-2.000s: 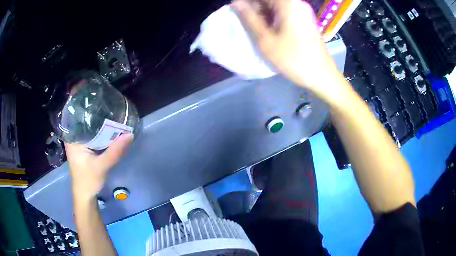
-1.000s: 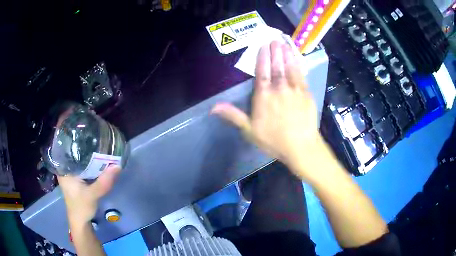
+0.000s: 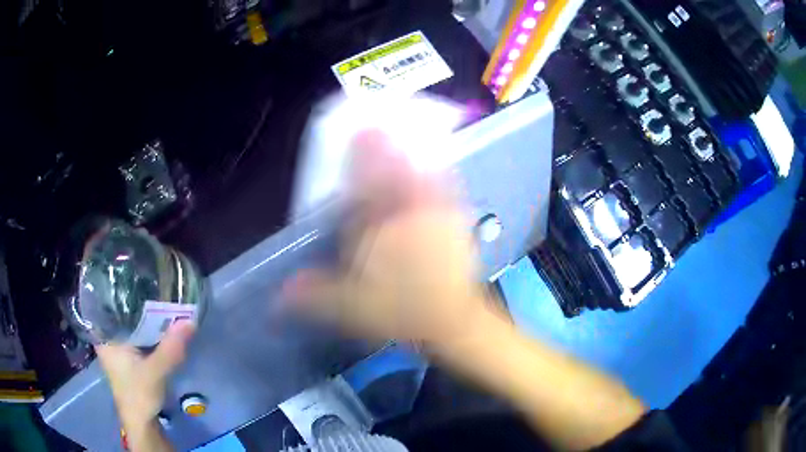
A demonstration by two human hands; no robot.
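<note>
My left hand (image 3: 143, 371) holds a clear rounded bottle (image 3: 119, 287) with a white label, at the left over the machine's front edge. My right hand (image 3: 398, 252) is blurred and has a white wipe (image 3: 331, 146) under or in its fingers. The wipe lies where the grey front panel (image 3: 265, 327) meets the dark deck (image 3: 230, 190). The fingertips are too blurred to tell their exact grip. A yellow and white warning label (image 3: 396, 67) shows on the deck just beyond the wipe.
A silver fixture (image 3: 152, 184) stands on the deck. An upright light strip (image 3: 526, 44) is at the right opening edge. Black trays (image 3: 654, 190) with silver pieces lie to the right. Buttons, one yellow (image 3: 193, 405), sit on the panel. A ribbed white fan (image 3: 345, 437) is below.
My right hand and the wipe have moved left along the panel's rear edge, uncovering more of the trays' side. My left hand still holds the bottle. The whole view has shifted somewhat.
</note>
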